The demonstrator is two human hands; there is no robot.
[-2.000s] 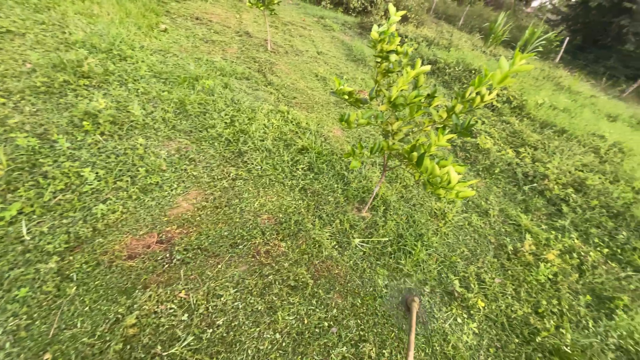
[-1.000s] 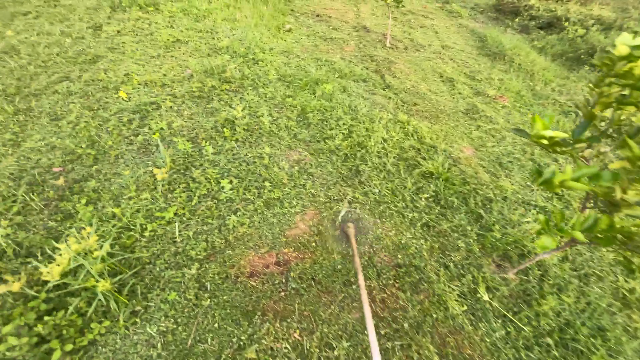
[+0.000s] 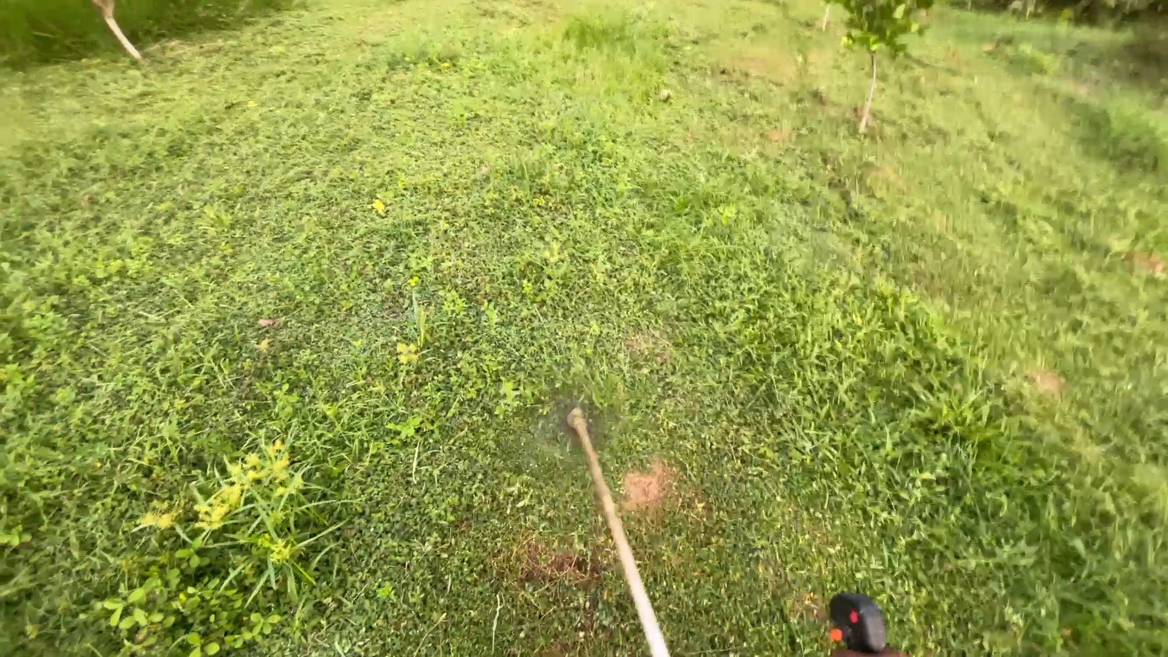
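Observation:
The long shaft of a brush cutter [image 3: 613, 520] runs up from the bottom edge to its cutting head [image 3: 576, 419], low over the grass. A blurred, spinning cutting part surrounds the head. At the bottom right shows a black control handle [image 3: 858, 622] with red and orange buttons. A dark patch at the lower edge beneath it may be part of a hand, but too little shows to tell. Neither of my hands can be made out.
A young tree [image 3: 871, 78] with a thin trunk stands at the upper right, and another pale trunk [image 3: 119, 32] at the upper left. Bare soil [image 3: 646, 485] lies beside the cutting head. A yellow-topped weed clump [image 3: 246, 502] grows at the lower left.
The cutting head has moved left over the grass, past the bare soil patch. The view has swung left, so the nearer leafy tree is out of frame. The control handle has come into view.

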